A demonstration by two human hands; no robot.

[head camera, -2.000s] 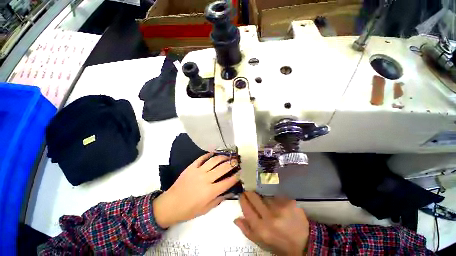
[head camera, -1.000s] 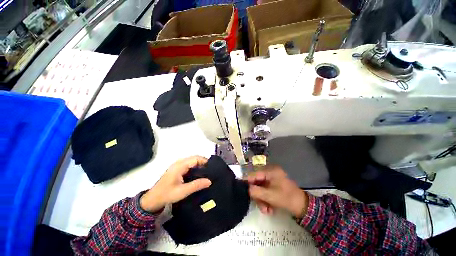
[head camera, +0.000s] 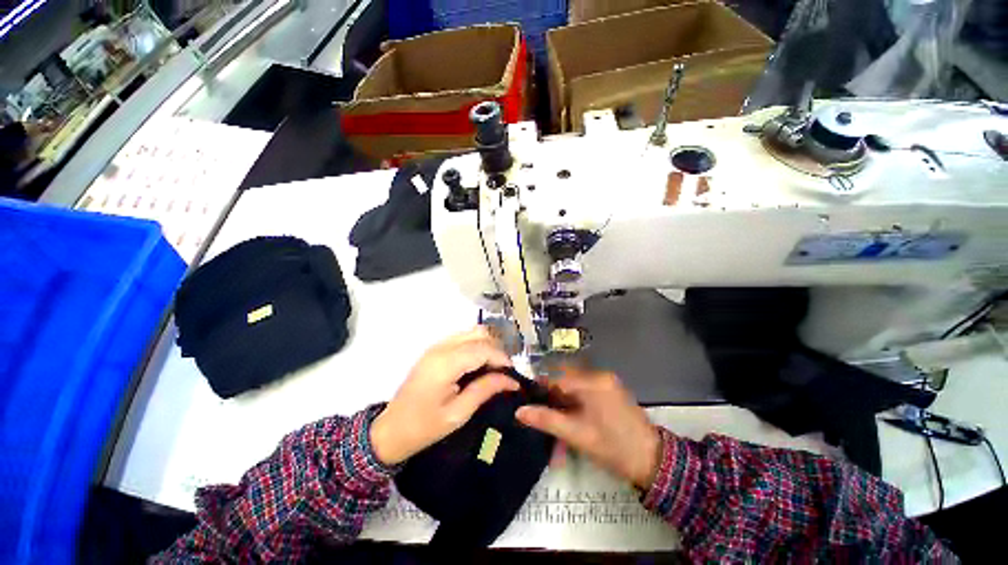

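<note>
A black fabric workpiece (head camera: 464, 475) with a small yellow sticker lies in front of the needle area, its lower part reaching the table's front edge. My left hand (head camera: 448, 395) grips its upper left edge. My right hand (head camera: 602, 419), slightly blurred, pinches its upper right edge. The two hands are close together just below the presser foot area (head camera: 525, 359) of the off-white sewing machine (head camera: 663, 232). The fingers hide the fabric's top edge, so I cannot tell whether it is under the foot.
A thick black panel stack (head camera: 263, 315) with a yellow sticker sits beside the blue bin (head camera: 77, 364). Dark lobed pieces (head camera: 398, 234) lie behind the machine head. Black panels (head camera: 763, 353) lie under the arm, and snips (head camera: 940, 425) at right. Cartons (head camera: 442, 94) stand behind.
The workpiece has left the needle, been drawn toward me, then turned and brought back near the foot. My left hand has moved right and now holds its upper edge. The camera view has shifted.
</note>
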